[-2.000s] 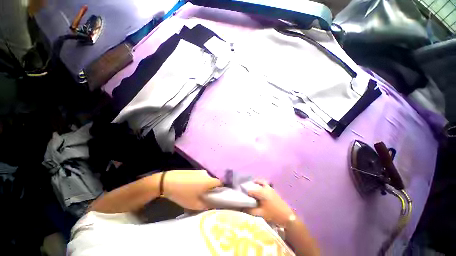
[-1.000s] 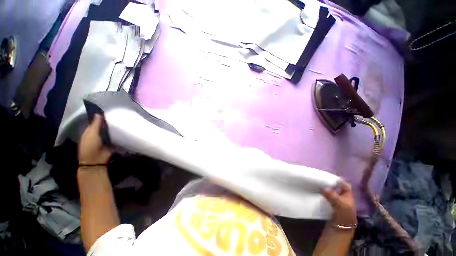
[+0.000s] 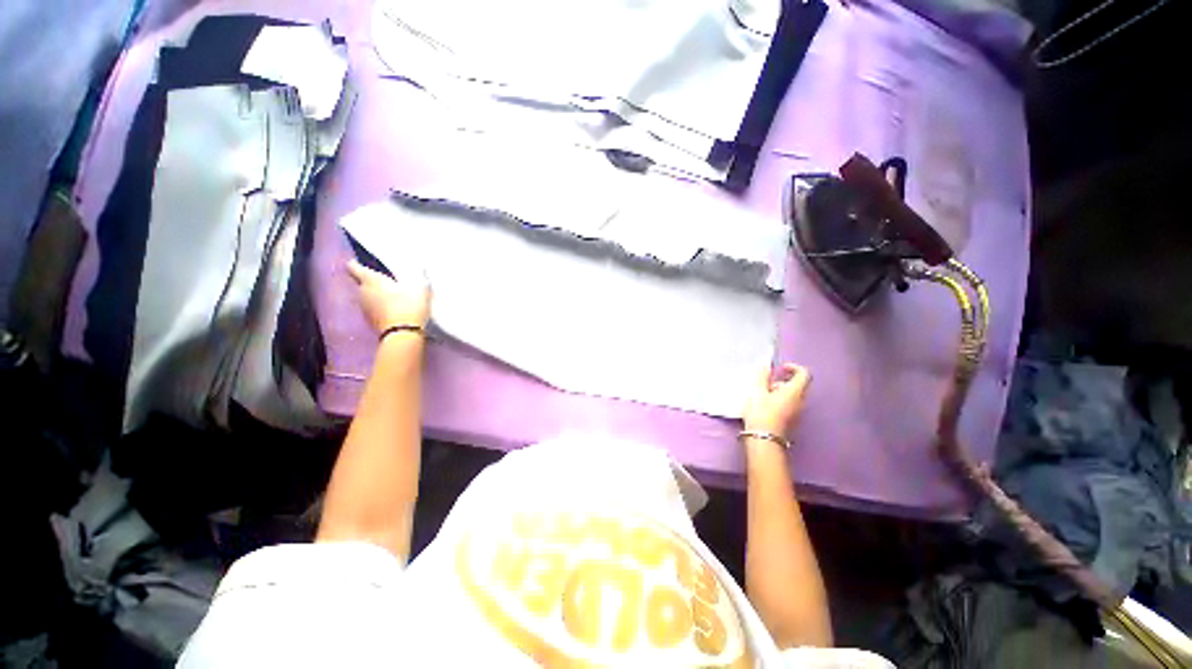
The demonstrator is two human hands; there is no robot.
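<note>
A pale grey-white sleeve panel [image 3: 614, 314] lies spread lengthwise on the purple table cover [image 3: 889, 431], with a dark, uneven seam line along its far part. My left hand [image 3: 390, 298] holds its left end, where a dark underside shows at the corner. My right hand [image 3: 779, 400] holds its near right corner between thumb and fingers. The steam iron [image 3: 856, 235] rests on the cover just right of the panel, touched by neither hand.
The waiting-piece stack [image 3: 196, 248] lies at the left of the table. The pressed-piece stack [image 3: 628, 65] lies at the far side. The steam hose [image 3: 961, 405] trails from the iron over the table's right edge. Cloth piles [image 3: 1078, 457] sit below at right and lower left.
The panel was bunched near my body, then stretched between both hands over the near edge. It now lies flatter and farther onto the table, and both hands have moved closer together.
</note>
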